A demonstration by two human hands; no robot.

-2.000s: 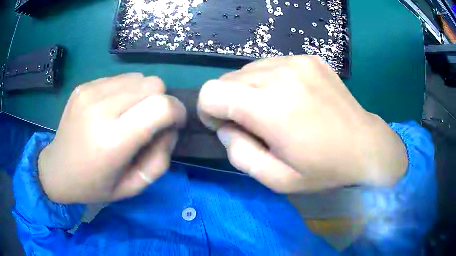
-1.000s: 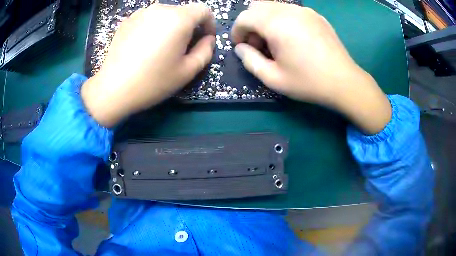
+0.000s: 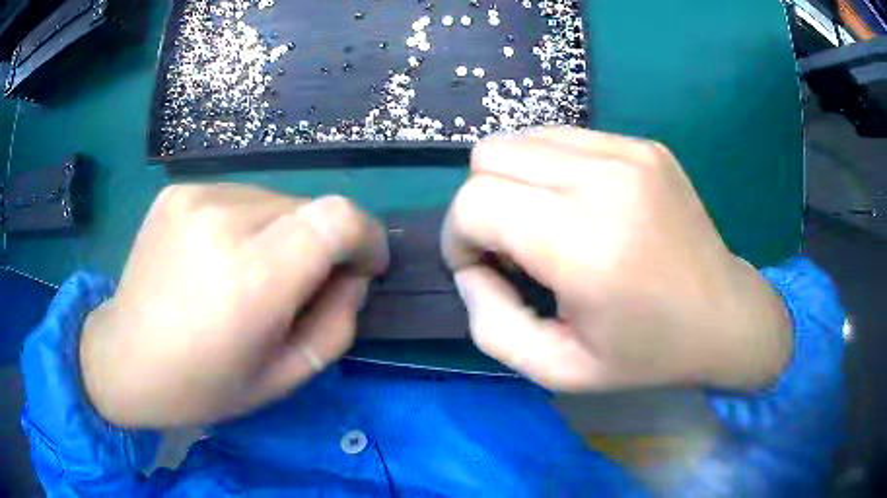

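Note:
The black bar-shaped housing (image 3: 418, 309) lies at the mat's near edge, mostly hidden under my hands; only its middle shows. My left hand (image 3: 233, 302) is over its left part, bare, with fingers curled and thumb and fingertips close together. My right hand (image 3: 593, 263) is over its right part, bare, with fingers curled in the same way. Whether either hand's fingertips hold a fastener is hidden. Just beyond, the black parts tray (image 3: 321, 156) holds many loose shiny metal fasteners (image 3: 214, 78), densest at the left and along the near and right sides.
A neighbouring black housing (image 3: 41, 196) lies on the green mat (image 3: 691, 107) at the left. A stack of dark housings (image 3: 53, 44) stands at the far left corner. Metal rails (image 3: 822, 21) and a dark bar (image 3: 846, 58) run beyond the mat at the right.
Both hands have come back from over the tray to above the housing, covering its two ends. The whole view has shifted, so the tray and mat appear lower than a moment ago in parts.

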